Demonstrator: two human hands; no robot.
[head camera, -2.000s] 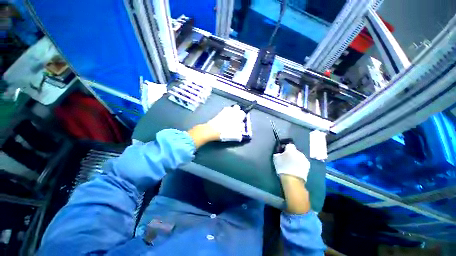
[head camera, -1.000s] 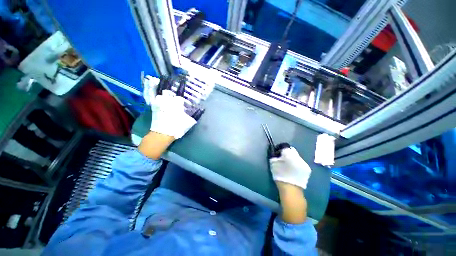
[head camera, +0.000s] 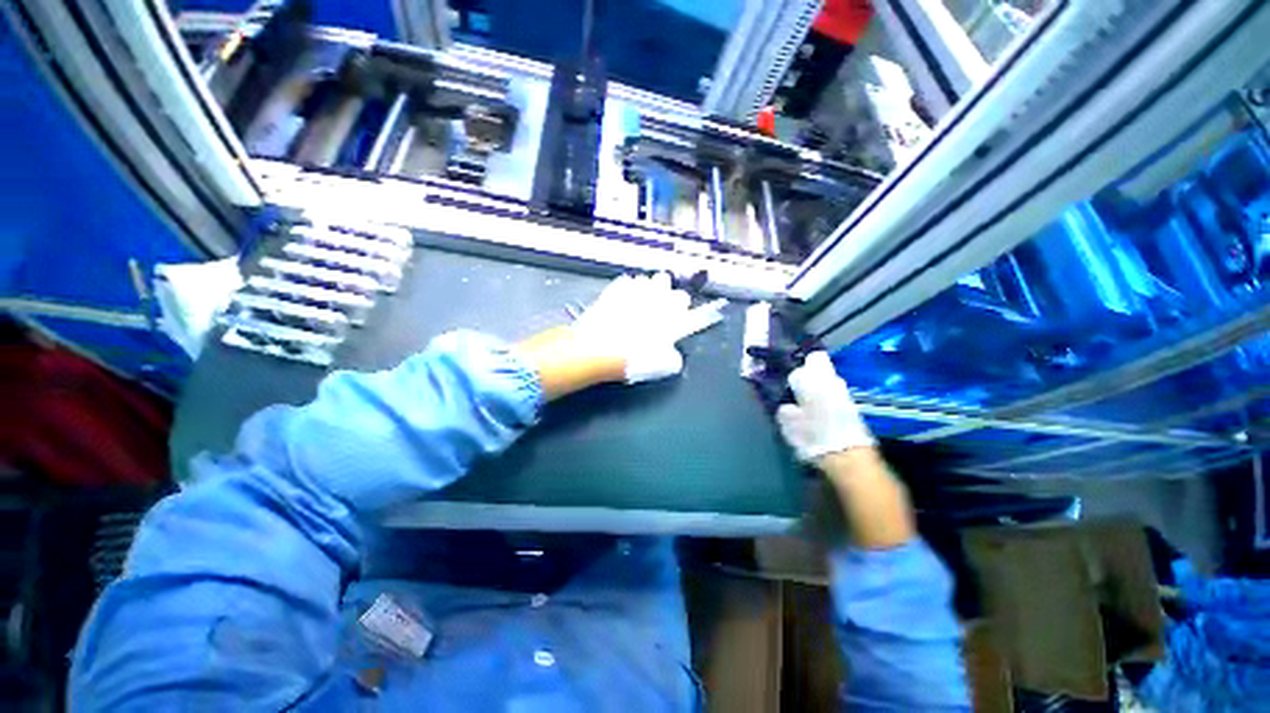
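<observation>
My left hand (head camera: 634, 332), in a white glove with dark fingertips, is over the bench near the machine's pale rail. A narrow pale, silvery bar (head camera: 702, 318) sticks out from its fingers to the right. My right hand (head camera: 825, 410), also gloved, is at the bench's right end. Its dark fingertips are beside a white block (head camera: 756, 332); whether they hold something dark is unclear. The comb-like rows of silvery parts (head camera: 318, 290) lie at the bench's left. A short thin line shows just behind my left hand, mostly hidden.
The machine fixtures (head camera: 474, 139) are behind the pale rail (head camera: 460, 216). A frame post (head camera: 961, 174) rises at the right end. A crumpled white cloth (head camera: 195, 300) hangs by the blue panel at left. Cardboard boxes (head camera: 1052, 599) stand below right.
The view has swung right. My left hand has moved from the silvery rows to the rail's right part, now with a pale bar. My right hand has moved to the white block; the tweezers no longer show there.
</observation>
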